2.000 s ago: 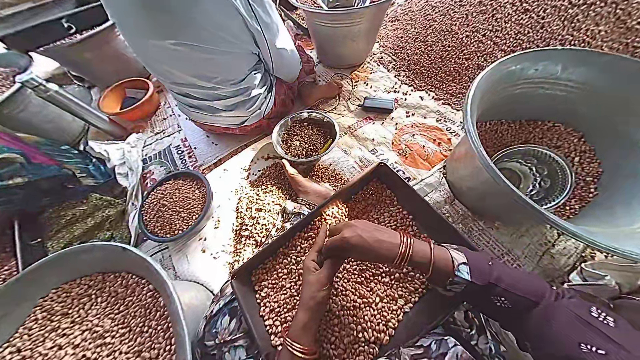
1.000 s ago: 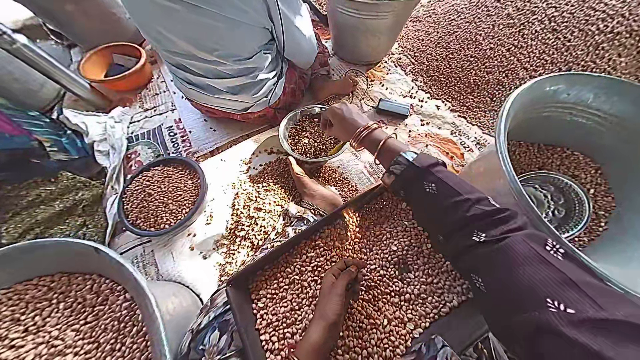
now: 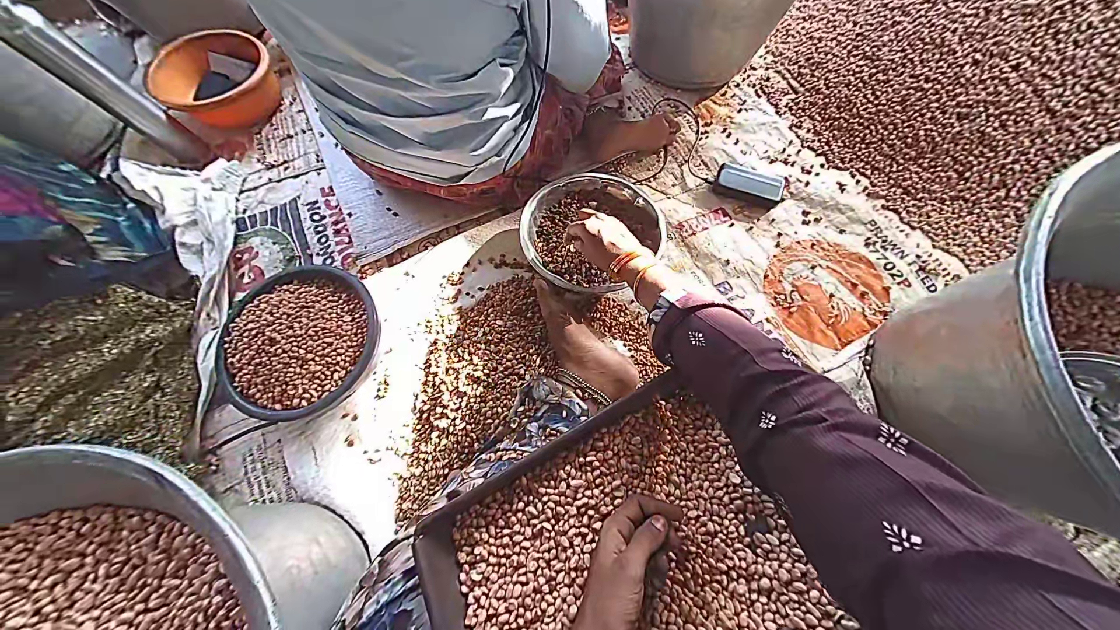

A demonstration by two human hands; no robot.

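Note:
A dark rectangular tray (image 3: 516, 477) full of reddish-brown nuts or beans rests on my lap. My left hand (image 3: 634, 556) lies over the nuts in it, fingers curled; whether it holds any is hidden. My right hand (image 3: 604, 245) reaches past the tray's far edge into a round metal bowl (image 3: 529, 227) with darker pieces inside. Its fingertips touch those pieces, and I cannot tell if it grips any. My bare foot (image 3: 577, 341) is against the near side of the bowl, beside a loose heap of small pieces (image 3: 481, 367) on the sacking.
A black tub of nuts (image 3: 372, 350) stands left. Large metal pots stand at lower left (image 3: 210, 516) and right (image 3: 954, 367). Another person (image 3: 429, 96) sits ahead, near a small grey device (image 3: 750, 182) with a cable. An orange bowl (image 3: 236, 105) and a large nut pile (image 3: 945, 105) lie beyond.
Two seconds ago both hands were together over the tray. My right hand has since moved away to the metal bowl, while my left has stayed over the tray.

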